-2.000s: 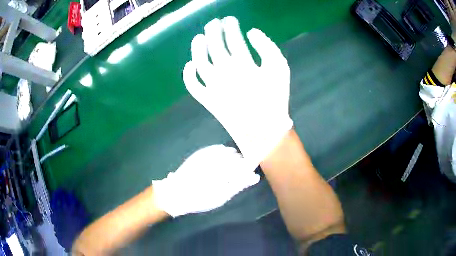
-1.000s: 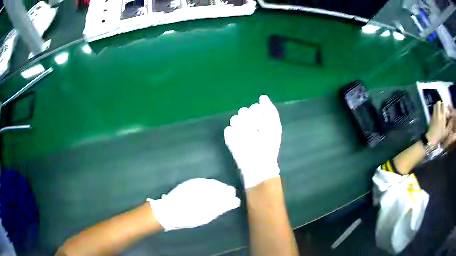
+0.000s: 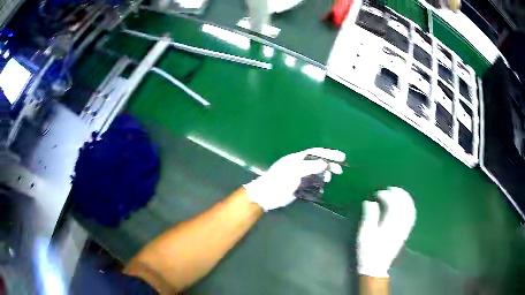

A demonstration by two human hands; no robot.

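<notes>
My left hand [image 3: 293,176], in a white glove, is shut on the dark solid end of a phone middle frame [image 3: 311,186] over the seam between the green belt [image 3: 262,112] and the duller mat [image 3: 230,230]. The frame's open part extends toward the right; its thin edges are blurred and hard to make out. My right hand [image 3: 385,230], also gloved, is just right of the frame, with fingers bent and thumb apart. Nothing shows in it, and no contact with the frame can be made out.
A white blister tray [image 3: 358,64] with dark frames in its pockets lies beyond the belt, beside black trays [image 3: 506,127] and a red sign [image 3: 339,11]. Pale guide rails [image 3: 221,56] cross the belt at left. A blue shaggy bundle [image 3: 118,170] and machinery [image 3: 52,138] are at left.
The view has swung left. My left hand has moved forward and now grips a dark frame. My right hand is now apart, at the right. The other worker has left view.
</notes>
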